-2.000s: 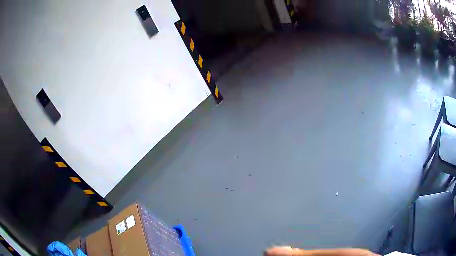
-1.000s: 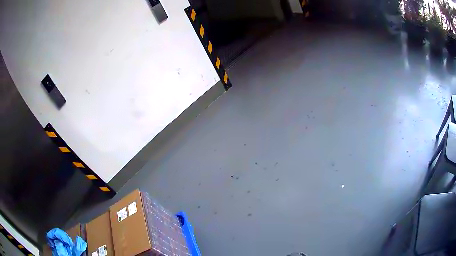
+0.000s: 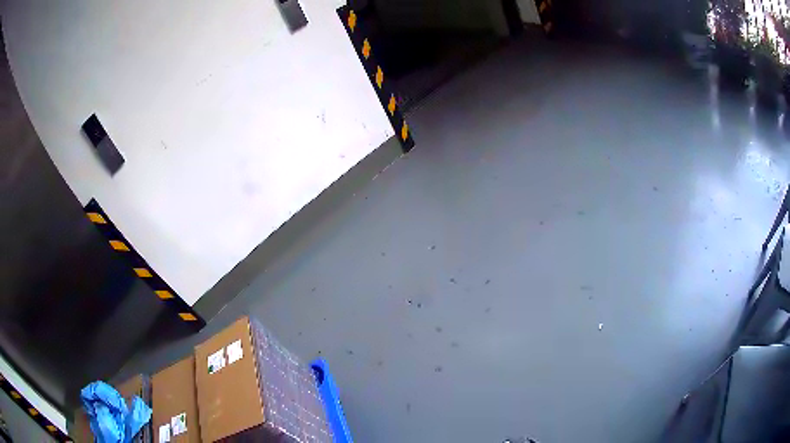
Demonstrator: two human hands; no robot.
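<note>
Brown cardboard cartons (image 3: pixel 227 394) with small white labels stand in a row at the bottom left. Their right side shows a greyish, glossy face with a grid of lines. A crumpled light blue plastic bag (image 3: pixel 111 414) lies on top at the left end. A bright blue pallet edge (image 3: pixel 333 402) shows along the right side of the load. Neither of my hands is in the picture. A small dark object at the bottom edge, right of centre, is cut off and cannot be made out.
A white wall (image 3: pixel 216 130) with two dark button panels (image 3: pixel 104 144) stands at the left, its edges marked with black-and-yellow strips (image 3: pixel 143 272). Dark openings flank it. Grey stools (image 3: pixel 754 394) stand at the right on the smooth grey floor (image 3: pixel 520 260).
The hand or forearm at the bottom edge two seconds ago has left the picture. The view has shifted, so more of the cartons and blue pallet shows and the wall sits slightly higher and further right.
</note>
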